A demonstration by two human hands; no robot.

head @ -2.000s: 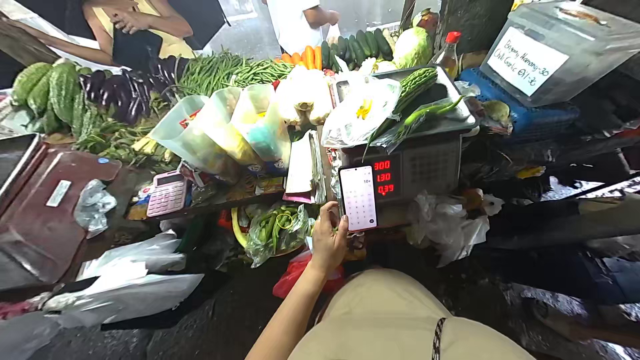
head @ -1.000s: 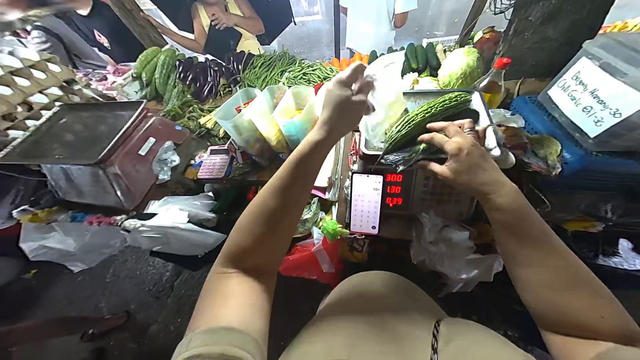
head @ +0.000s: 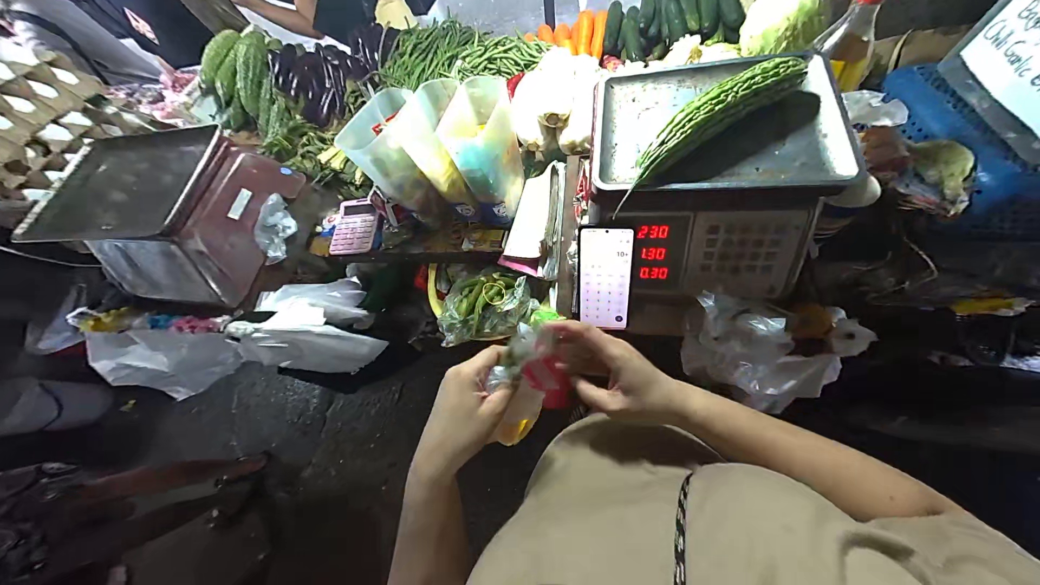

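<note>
Near my waist, my left hand (head: 471,406) is closed on the gathered neck of a clear plastic bag (head: 520,418) with something yellow inside. My right hand (head: 621,374) is close beside it, its fingers at a blurred red plastic bag (head: 546,375); how firmly it grips cannot be told. Beyond the hands, a phone (head: 606,276) showing a calculator stands upright against the digital scale (head: 751,253), whose red display is lit. One long bitter gourd (head: 715,114) lies diagonally on the scale's metal tray (head: 617,166).
Plastic containers (head: 487,162), a pink calculator (head: 354,227) and a second scale (head: 236,203) stand to the left. Eggplants (head: 317,81), green beans (head: 463,53) and carrots (head: 590,32) line the back. Plastic bags (head: 756,349) hang at right; a blue crate (head: 934,106) stands beyond.
Both hands have come down from above the scale to my waist. The clear bag of produce has left the tray, the bitter gourd now lies there alone, and the red display reads differently.
</note>
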